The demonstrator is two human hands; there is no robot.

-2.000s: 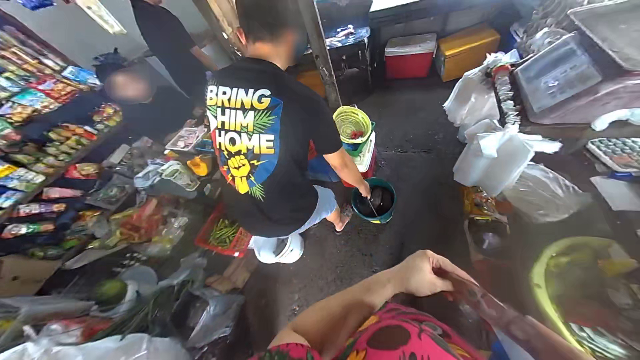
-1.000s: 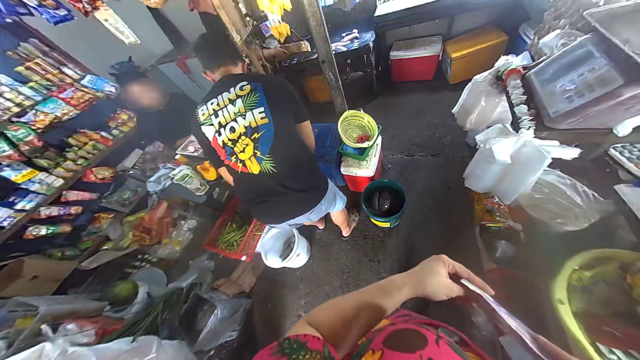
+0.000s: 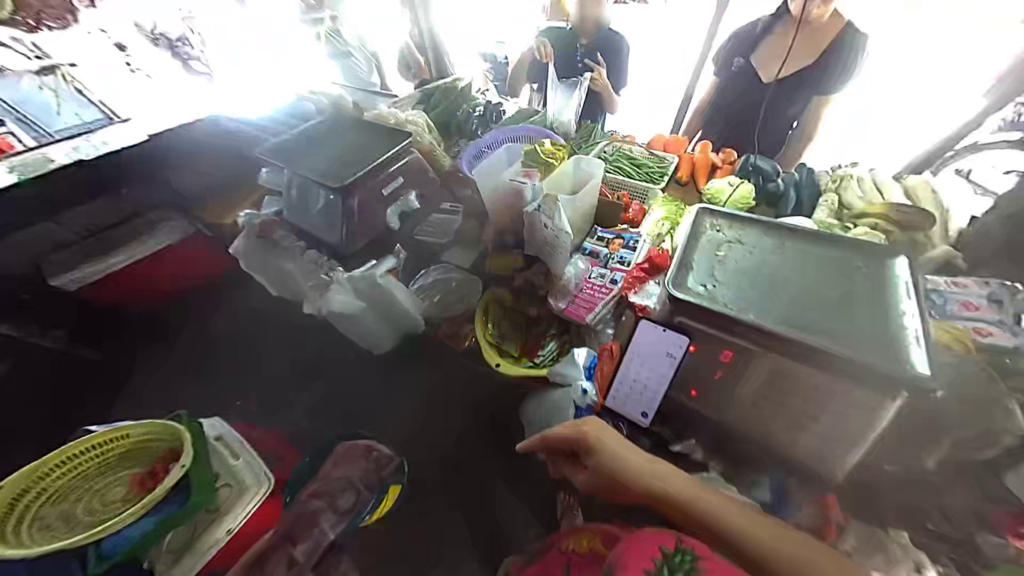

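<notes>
My right hand [image 3: 588,456] is above the stall's near edge, index finger extended and the others bent; its palm is hidden. Just beyond it, a phone [image 3: 648,373] with a lit keypad screen leans against the metal weighing scale [image 3: 800,292]. White and blue plastic packaging [image 3: 572,392] lies near the fingertips. At lower left, my left forearm and hand [image 3: 348,480] show as a blurred, see-through shape over a dark bucket [image 3: 392,492]; its fingers cannot be made out. A yellow basket [image 3: 518,368] holding packets stands between the hands, farther forward.
Carrots [image 3: 704,164], green beans [image 3: 638,164] and other vegetables line the far side. A second scale [image 3: 336,152] stands left, with white plastic bags [image 3: 372,308] hanging below. A yellow strainer basket [image 3: 88,488] rests on a cooler [image 3: 228,488] at lower left. Several people stand beyond the stall.
The view has swung far to the right, onto the vegetable stall. The person in the printed black shirt is out of view, and my right hand now shows near the phone.
</notes>
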